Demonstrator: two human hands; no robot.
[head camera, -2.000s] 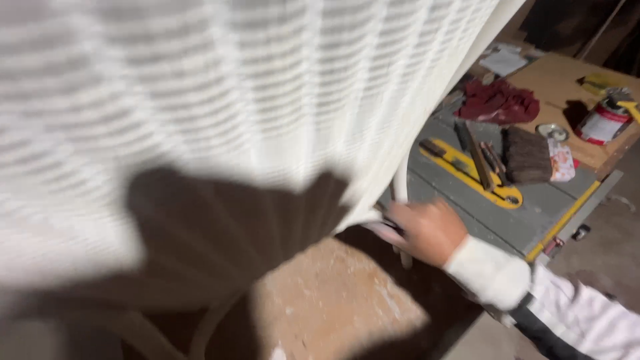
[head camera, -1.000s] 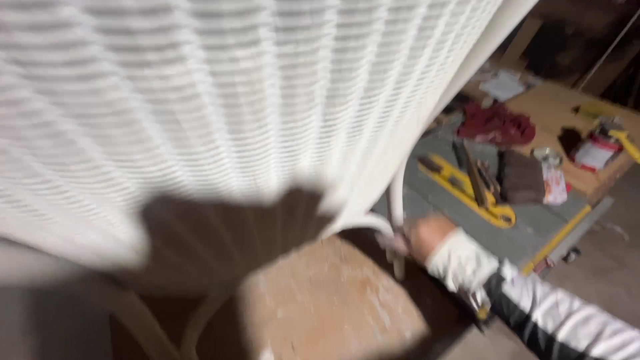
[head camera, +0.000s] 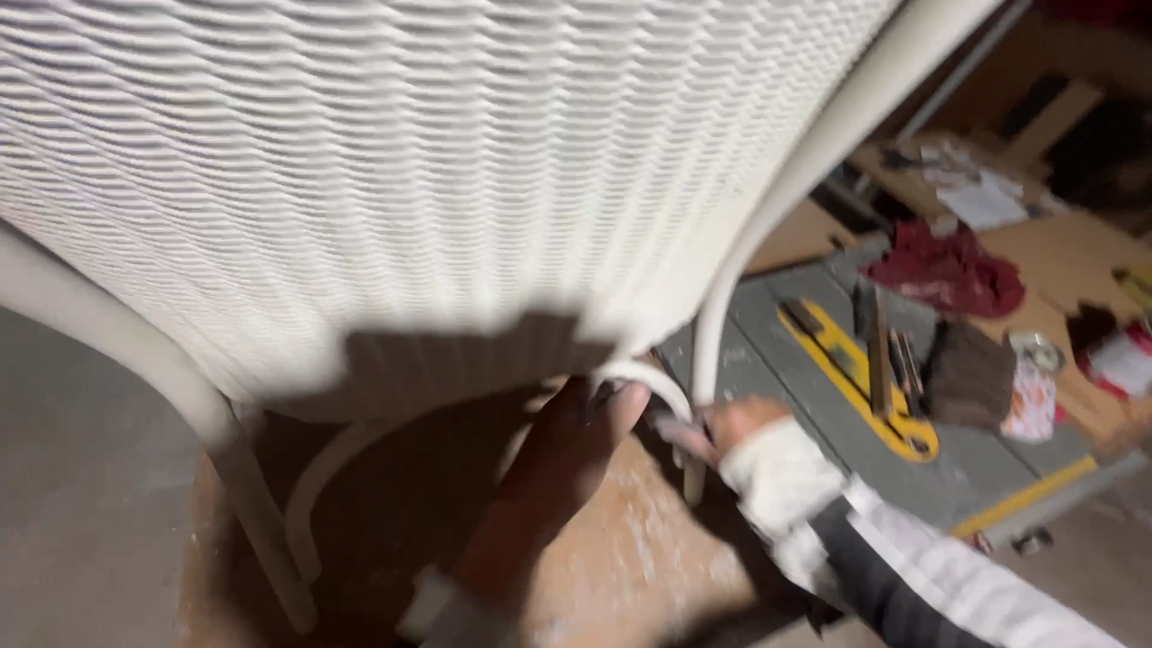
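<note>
A white woven wicker panel (head camera: 450, 180) with round white frame poles fills the upper left and middle of the head view. Below it, my left hand (head camera: 576, 450), in shadow, reaches up to a curved white brace (head camera: 652, 378) under the woven panel; its fingers touch the brace near its bend. At the lower end of that brace, beside the right frame leg (head camera: 711, 342), is my right hand (head camera: 733, 430), closed around the brace or something at it; blur hides exactly what. A second curved brace (head camera: 315, 486) stands by the left leg (head camera: 261, 531).
A worn wooden board (head camera: 639, 549) lies beneath the frame. At right, a grey table saw top (head camera: 792, 396) holds a yellow saw insert plate or similar long part (head camera: 837, 369), a dark brown cloth or brush (head camera: 967, 373), a dark red cloth (head camera: 945, 270) and a tape roll (head camera: 1035, 351).
My left hand has come into view from below and reached the curved brace. My right hand stays at the brace by the right leg.
</note>
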